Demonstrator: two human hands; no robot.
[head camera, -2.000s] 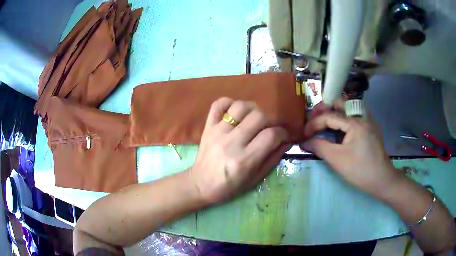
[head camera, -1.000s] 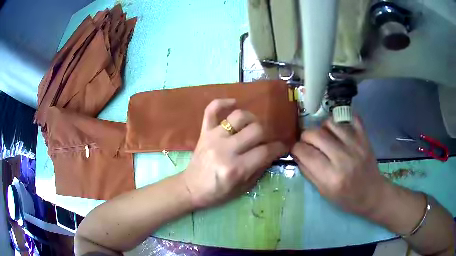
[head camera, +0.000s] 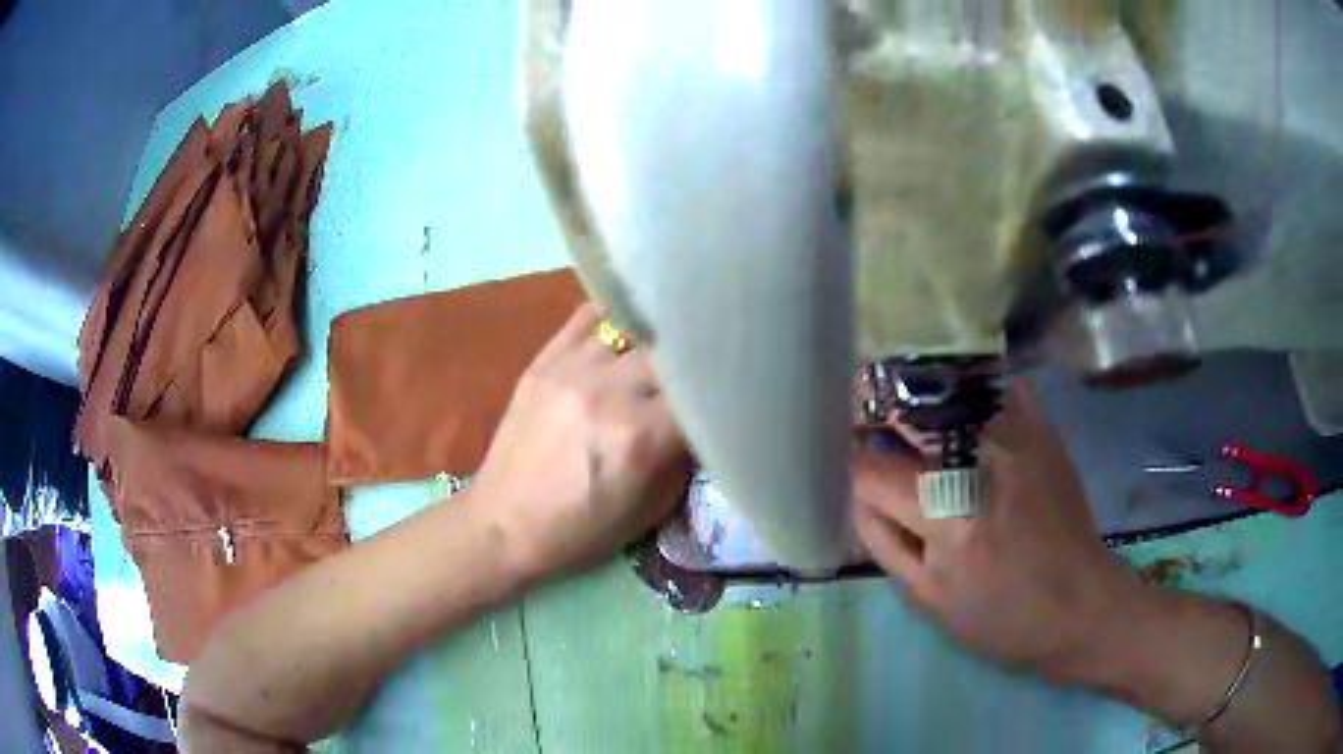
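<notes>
A folded rust-brown pocket piece (head camera: 435, 376) lies flat on the table, its right part hidden behind my left hand and the cream-white machine head (head camera: 737, 221). My left hand (head camera: 589, 442), with a ring, rests on the cloth's right part; its fingertips are hidden by the head. My right hand (head camera: 1009, 538) is right of the head, behind the ribbed thumb nut (head camera: 949, 491); its fingertips are partly hidden, and I cannot tell whether it holds cloth. A small pale zipper pull (head camera: 448, 482) shows at the cloth's lower edge. The needle and presser foot are hidden.
At left, a fanned stack of brown workpieces (head camera: 199, 280) sits above a panel with a zipper (head camera: 243, 516). Red-handled thread snips (head camera: 1264, 480) lie on the grey machine bed at right. A silver knob (head camera: 1127, 332) sticks out from the head.
The view has moved closer to the machine head, which now covers the needle area and the cloth's right end. The cloth and stack appear further left and lower. My left hand stays at the cloth.
</notes>
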